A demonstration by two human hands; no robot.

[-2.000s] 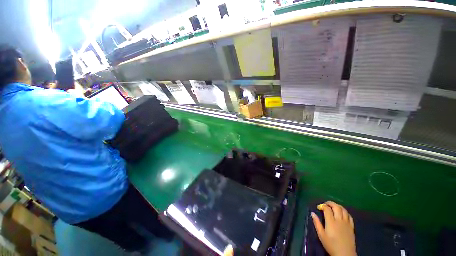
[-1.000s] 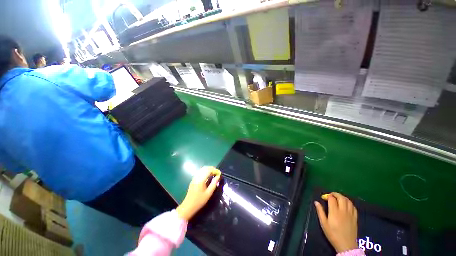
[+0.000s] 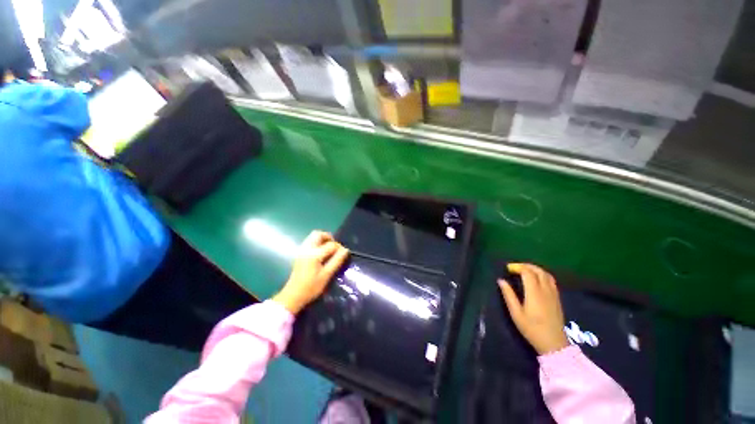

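A black tray (image 3: 465, 248) lies in front of me with two dark-screened tablets side by side, the near tablet (image 3: 377, 319) and the far tablet (image 3: 397, 228). Each shows a small white mark near its right edge. My left hand (image 3: 314, 269) rests at the tray's left side by the divider, fingertips on the near tablet's top corner. My right hand (image 3: 534, 308) lies on the left part of a second black tray (image 3: 608, 291). White blurred lettering shows on its dark screen beside the hand. Yellow caps sit on fingertips. Whether either hand grips is unclear.
A person in a blue smock (image 3: 74, 207) stands at the left beside stacked black trays (image 3: 194, 145). Another tray (image 3: 718, 356) with a greyish screen is cut off at right. A small cardboard box (image 3: 401, 108), a yellow label (image 3: 443, 93) and paper sheets line the metal rail (image 3: 530, 147).
The near tablet, tilted over the tray two seconds ago, now lies flat in it. My left hand came to the tray's left side. The view has shifted, and lettering has appeared beside my right hand.
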